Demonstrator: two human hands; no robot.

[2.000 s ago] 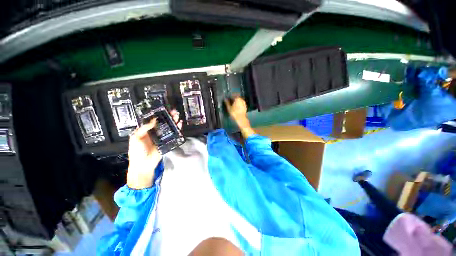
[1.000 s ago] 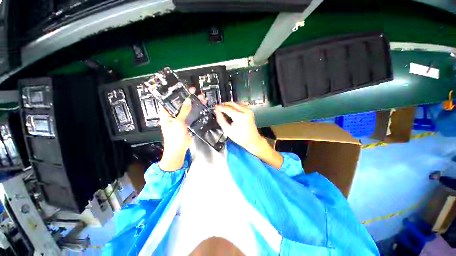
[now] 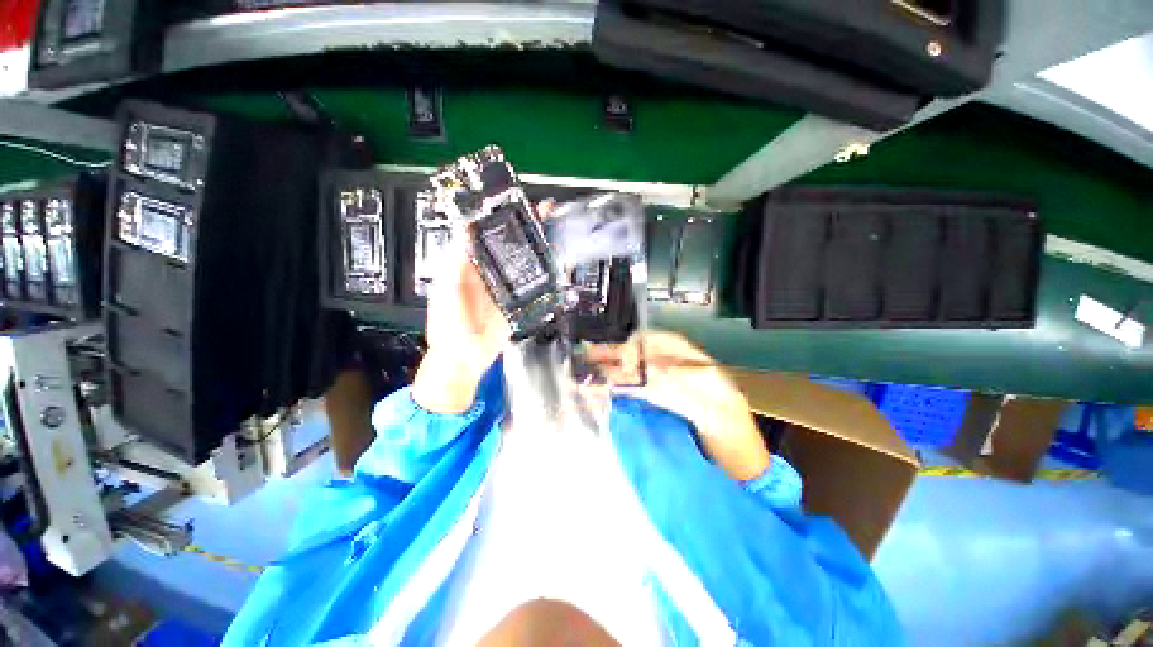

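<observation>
My left hand (image 3: 458,322) holds an open phone unit (image 3: 511,250), tilted, with silvery board areas at its top and a dark centre. My right hand (image 3: 670,379) holds a clear, shiny thin sheet or film (image 3: 604,234) by its lower end, just right of the phone unit. Whether the sheet touches the unit I cannot tell. Behind them a black slotted foam tray (image 3: 395,303) holds further open units, partly hidden by my hands and the sheet.
An empty black slotted tray (image 3: 895,263) lies to the right on the green bench. An open cardboard box (image 3: 845,442) is below it. Stacked black trays (image 3: 162,322) stand at left. Small dark units lie on the green conveyor (image 3: 518,124) behind. A white machine (image 3: 57,442) is lower left.
The clear sheet now shows upright in my right hand, which has moved slightly down and away from the phone unit. The unit is turned more upright in my left hand. The view has shifted left.
</observation>
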